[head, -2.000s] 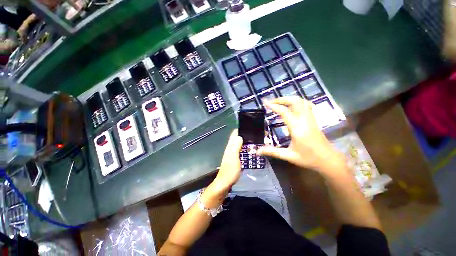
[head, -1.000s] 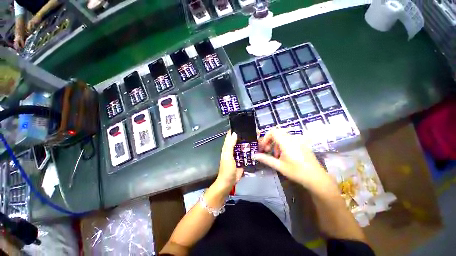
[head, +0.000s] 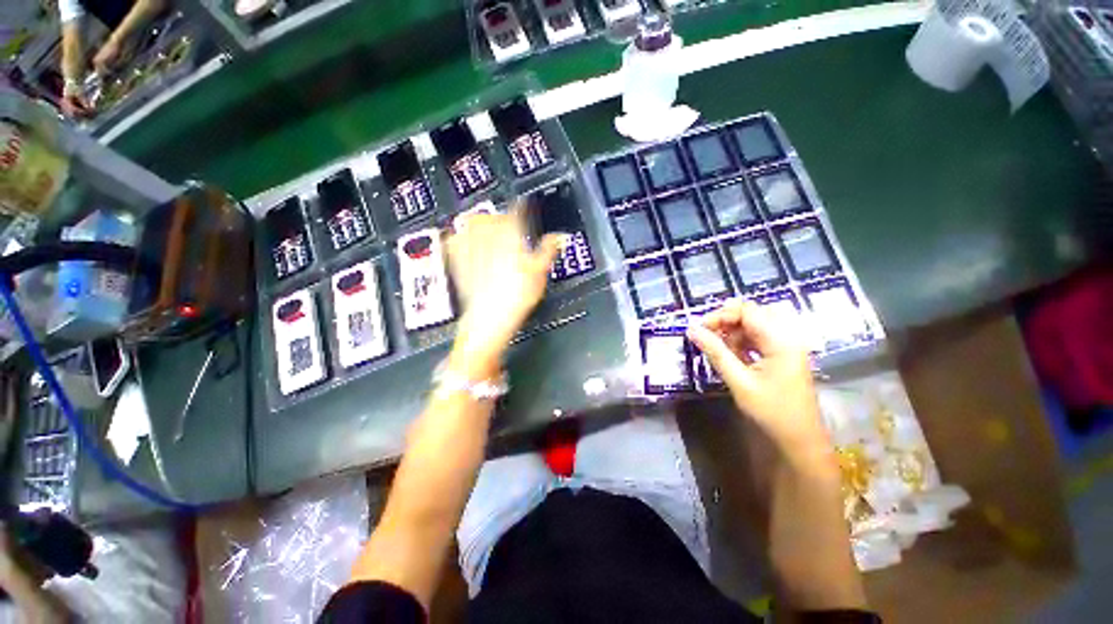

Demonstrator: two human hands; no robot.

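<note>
My left hand (head: 498,274), blurred, is over the fourth front pocket of the phone tray (head: 409,366). A white-backed keypad phone (head: 476,219) shows at its fingertips, mostly hidden by the hand. Three phones (head: 360,313) lie face down to its left; a dark-faced phone (head: 569,250) lies face up to its right. Several more lie face up in the back row. My right hand (head: 757,360) is at the front row of the lens tray (head: 629,311), fingertips close together over a pocket; whether they grip a lens is unclear. A lens (head: 666,362) lies just left of them.
A pump bottle (head: 651,73) with a white wipe (head: 657,122) stands behind the lens tray. Thin metallic tweezers (head: 549,327) lie before the phone tray. A brown box (head: 189,262) and blue air line (head: 73,421) are left, a white roll (head: 958,51) far right. Another person's hands show top left.
My left hand has moved left with the phone from in front of me to the phone tray, where the phone now shows white side up. My right hand has left the phone for the lens tray.
</note>
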